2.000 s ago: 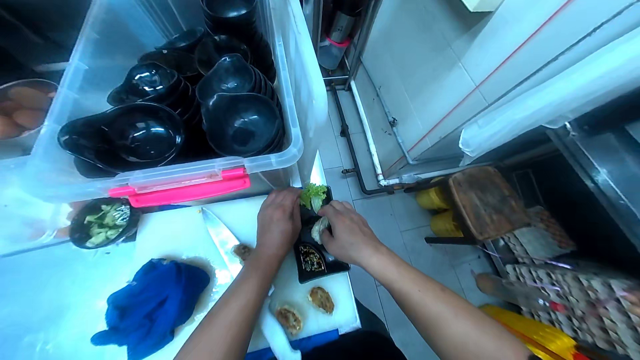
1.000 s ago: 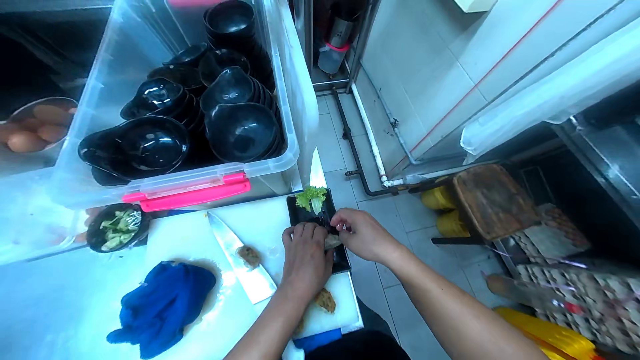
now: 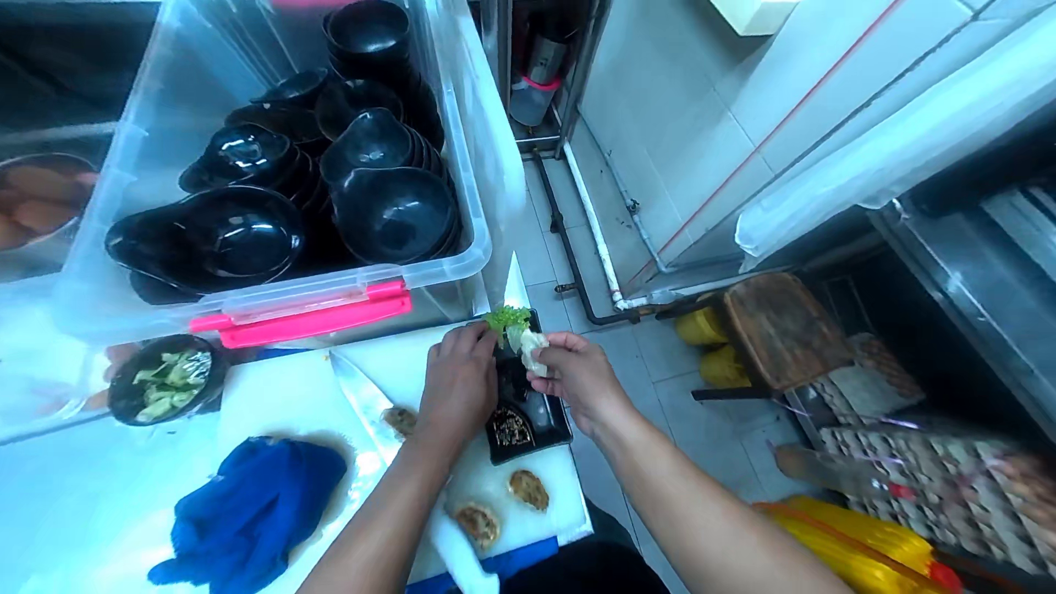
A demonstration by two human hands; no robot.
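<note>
A black rectangular divided plate (image 3: 546, 417) lies at the right edge of a white cutting board (image 3: 276, 392), dark sauce with bits in its near compartment. My right hand (image 3: 577, 379) pinches a pale, whitish food piece (image 3: 535, 351) over the plate. Against the plate's left side is my left hand (image 3: 459, 379), its fingertips near the green leafy lettuce (image 3: 507, 318); whether they grip anything is hidden. Left of that hand, a knife (image 3: 363, 396) lies on the board with a browned patty piece (image 3: 401, 421) by its blade. Two more browned pieces (image 3: 528, 490) (image 3: 478, 525) rest on the near part of the board.
A clear plastic bin (image 3: 474, 247) of stacked black bowls (image 3: 396, 214) stands behind the board. A black bowl of cut greens (image 3: 213, 388) is at left, near a crumpled blue cloth (image 3: 256, 503). Right of the counter are a wooden-topped stool (image 3: 784, 330) and egg trays (image 3: 940, 462).
My left hand has moved back from over the plate to its left side. My right hand now holds the pale piece raised beside the lettuce.
</note>
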